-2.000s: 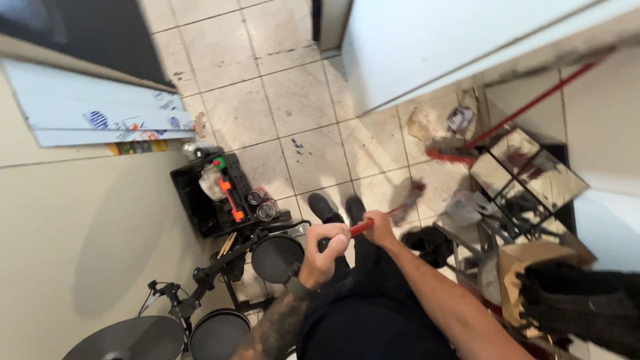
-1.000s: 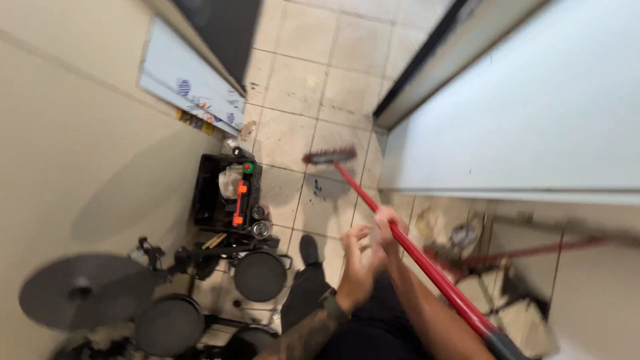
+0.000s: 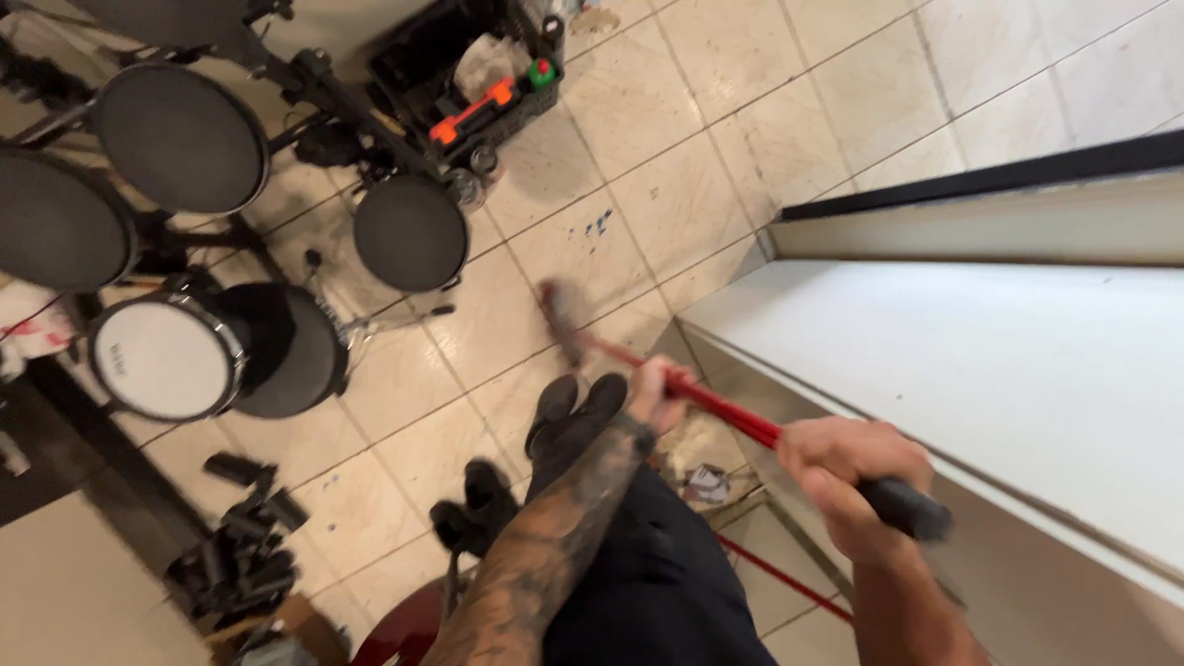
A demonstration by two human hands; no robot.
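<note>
A broom with a red handle (image 3: 726, 412) slants across the view, its black grip end at the right. My left hand (image 3: 659, 393), at the end of the tattooed forearm, is closed around the lower part of the handle. Near the upper end, my right hand (image 3: 856, 476) grips the handle just beside the black end. The broom's head (image 3: 561, 324) is blurred and lies over the tiled floor, just beyond my shoes (image 3: 578, 398).
An electronic drum kit with dark pads (image 3: 412, 233) stands at the left. A black crate (image 3: 518, 120) holds an orange-and-black tool; glass jars (image 3: 476, 176) stand beside it. A white panel (image 3: 999, 370) borders the right. Black shoes (image 3: 476, 504) and a paper scrap (image 3: 708, 483) lie on the floor.
The view has turned strongly. The broom head, farther out a second ago, is now close in front of my shoes. My left hand, loosely raised beside the handle then, is now closed on it.
</note>
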